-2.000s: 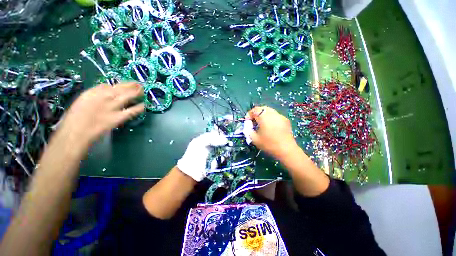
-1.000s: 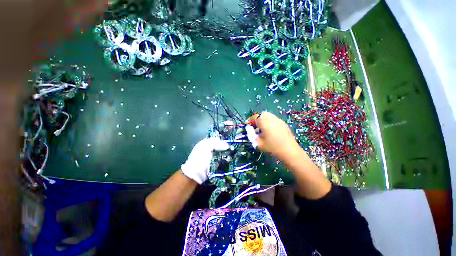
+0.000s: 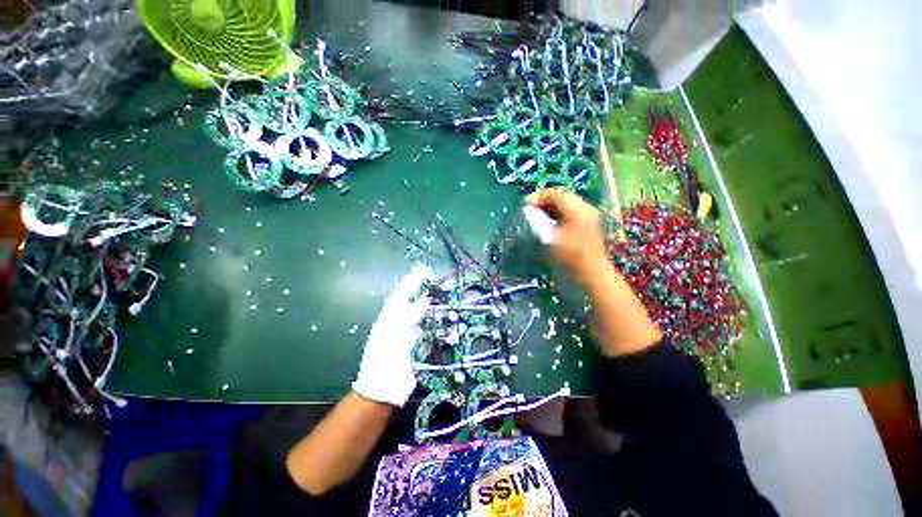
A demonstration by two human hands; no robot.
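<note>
A ring circuit board panel lies in front of me, its near end at the bench edge. White cables cross its rings, and black lead wires fan out from its far end. My left hand, in a white glove, holds the panel's left side near the far end. My right hand is raised off the panel, beyond its far right corner, fingers bent together with white on a fingertip. Whether it holds a wire is too small to tell. A pile of red lead wires lies to its right.
Stacked panels stand at the back left and back right. Wired panels lie at the far left. A lime-green fan stands behind. A yellow-tipped tool lies by the red pile. White specks are scattered over the mat.
My right hand has moved from the panel's far end, away and to the right. My left hand still holds the panel. The other person's arm has left the left side. The view has shifted.
</note>
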